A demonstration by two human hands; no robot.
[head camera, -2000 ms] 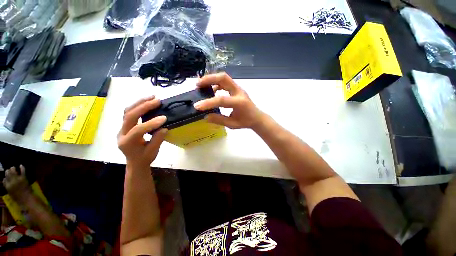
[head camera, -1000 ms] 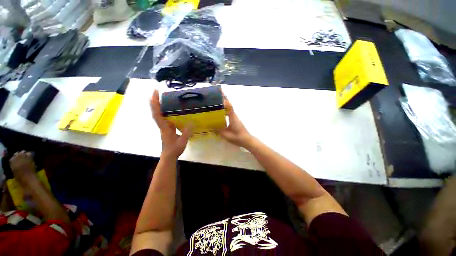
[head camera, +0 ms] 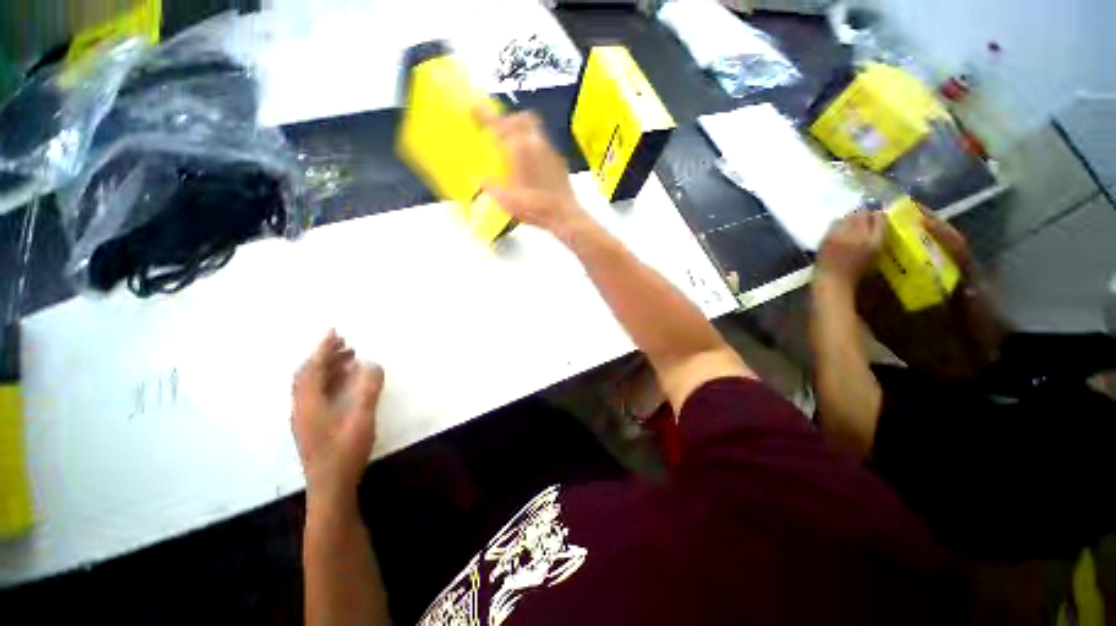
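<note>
A yellow-and-black carton (head camera: 443, 132), blurred, stands upright or slightly tilted on the far side of the bench. My right hand (head camera: 530, 169) is on its right side with the fingers against it. Whether its base touches the bench cannot be told. My left hand (head camera: 338, 404) is over the white bench top near the front edge, holding nothing, with fingers loosely curled and apart. A finished box (head camera: 616, 120) stands upright to the right of the held carton, with a gap between them.
A clear poly bag with black handles (head camera: 184, 220) lies at left. Loose small black pieces (head camera: 529, 61) lie at the back. Flat whitish plastic bags (head camera: 778, 169) lie at right. A neighbouring person's hands hold a yellow box (head camera: 915, 254); another yellow box (head camera: 874, 117) is beyond.
The view has turned right. The carton has moved from between both hands to beside the finished box, held by my right hand. My left hand has let go.
</note>
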